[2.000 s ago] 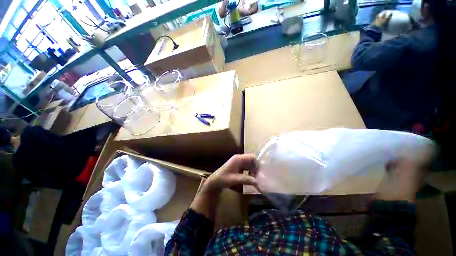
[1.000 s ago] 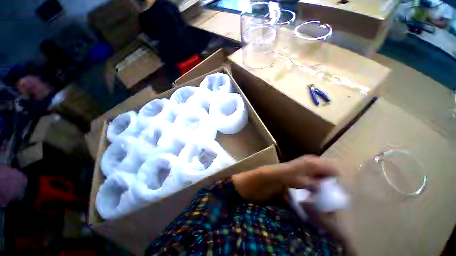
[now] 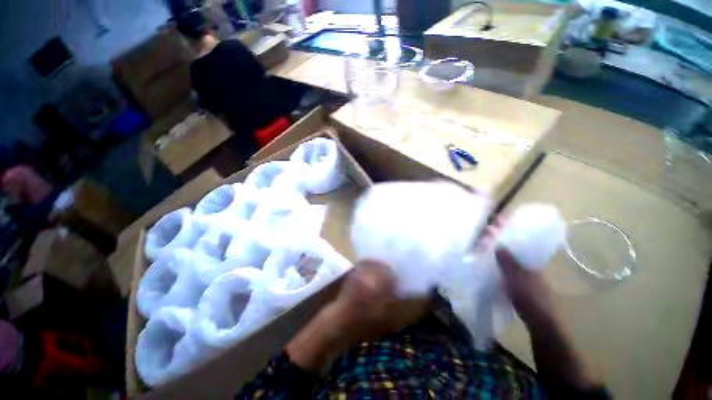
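Note:
A blurred white foam-wrapped bundle [image 3: 418, 226] is above the right edge of the open carton [image 3: 361, 168]. My left hand [image 3: 365, 293] grips its lower left side. My right hand [image 3: 525, 283] is closed on bunched white foam wrap [image 3: 535, 234] to its right; a loose tail of foam hangs between my hands. Several wrapped cylinders [image 3: 234, 301] with hollow centres stand in rows in the open carton, with bare cardboard beside them. A clear cylinder [image 3: 601, 248] is on the carton top at the right, its bright rim showing.
Blue-handled nippers [image 3: 462, 158] and clear cylinders [image 3: 375, 94] are on the closed carton ahead [image 3: 500, 129]. Another box [image 3: 488, 43] stands behind it by the bench. A person in dark clothes [image 3: 238, 86] is at the upper left. Other cartons [image 3: 187, 144] are on the left.
The wrapped cylinder at the carton's right corner is gone from its place, and a bundle is now between my hands. My left hand has come into clear view. The camera view has shifted slightly.

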